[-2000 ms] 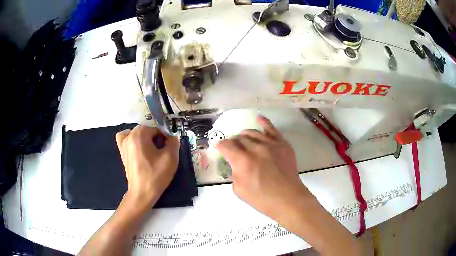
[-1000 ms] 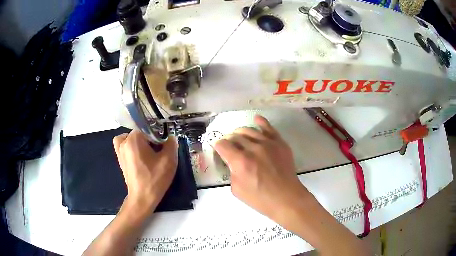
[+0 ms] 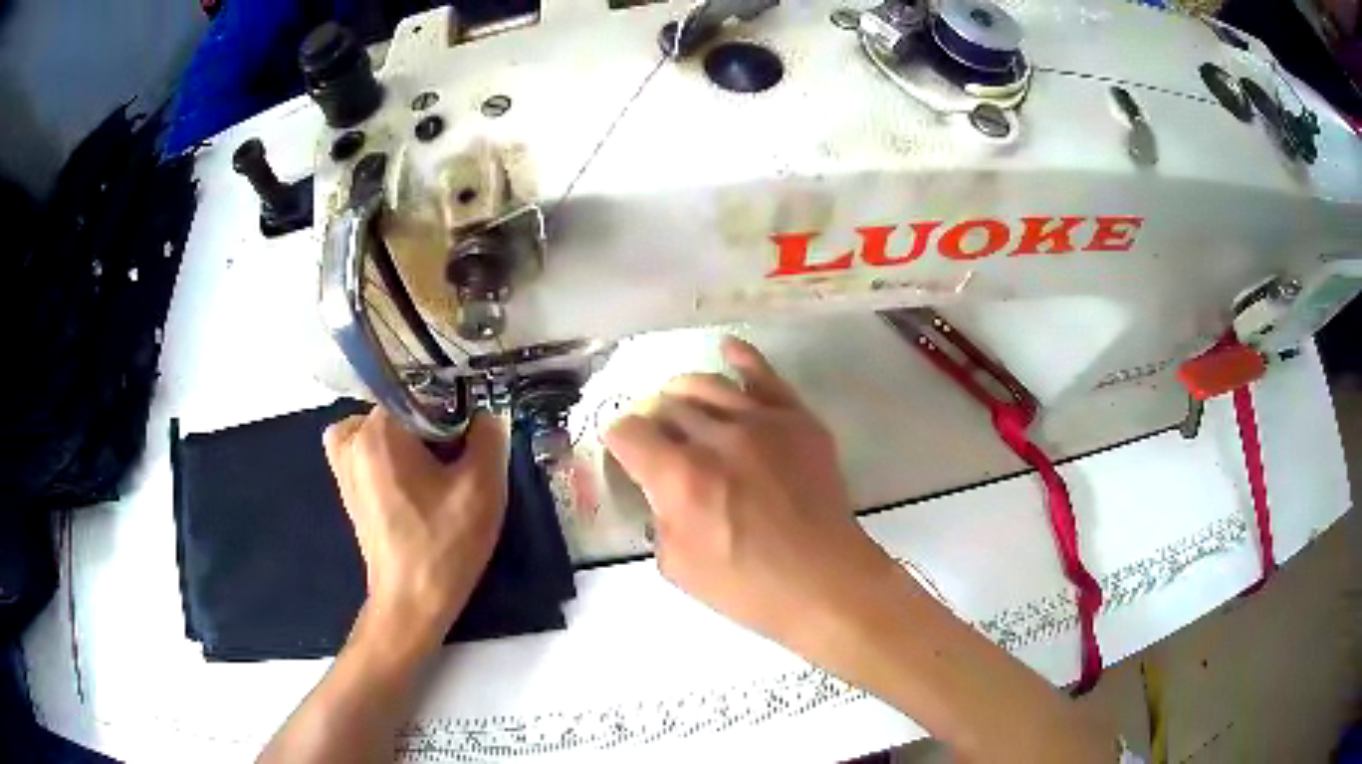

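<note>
A black fabric piece, roughly rectangular with several edges showing, lies flat on the table under the left end of the sewing machine head. My left hand rests on the fabric beside the needle area, fingers curled; its fingertips are partly hidden by the curved metal guard. My right hand is just right of the presser foot area, fingers bent and fingertips close together. I cannot tell whether it holds anything. The needle and the stitching point are too small and covered to make out.
A large black heap lies at the left. Dark snips or tweezers lie on the machine bed, tied to a red ribbon hanging over the front edge. An orange-red part with another red ribbon is at the right. A ruler scale runs along the front.
The machine has shifted left in view as the camera moved. The fabric and both hands stay in nearly the same place relative to the machine. No grip change is visible.
</note>
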